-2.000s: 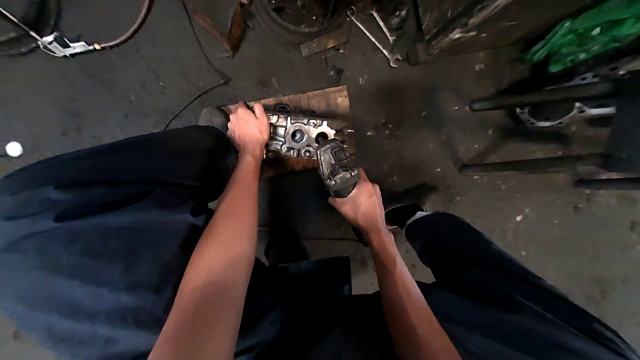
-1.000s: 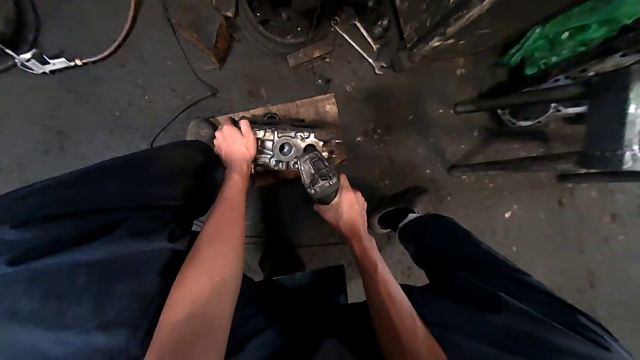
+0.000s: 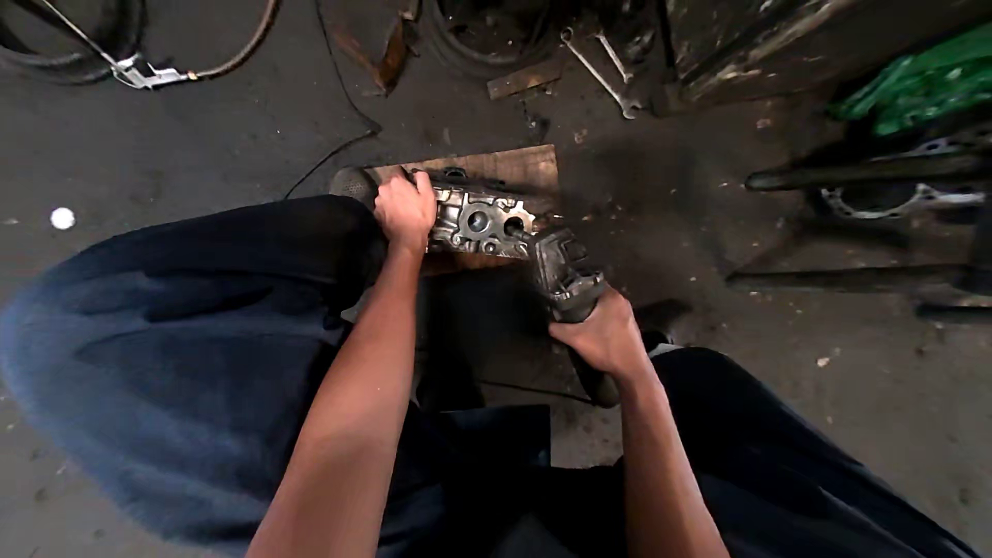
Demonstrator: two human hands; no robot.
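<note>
A metal engine casting (image 3: 478, 220), with round ports in its face, lies on a wooden board (image 3: 511, 167). My left hand (image 3: 406, 208) grips the casting's left end, its fingers curled over the top edge. My right hand (image 3: 607, 329) is closed around the body of a dark angle power tool (image 3: 564, 267). The tool's head points up and left and meets the right end of the casting near a port; its working tip is hard to make out. Beneath my right hand the rear of the tool extends down, and a thin cord runs near it.
Two wrenches (image 3: 601, 75) lie on the floor beyond the board, beside a small wood strip (image 3: 525, 80). An air gun (image 3: 147, 74) with a hose is at upper left. Dark metal bars (image 3: 860, 174) and a green plastic bag (image 3: 922, 77) are at right. My knees flank the board.
Between the last frame and now, the tool in my right hand has tilted and its head has shifted slightly right along the casting. My left hand stays on the casting's left end.
</note>
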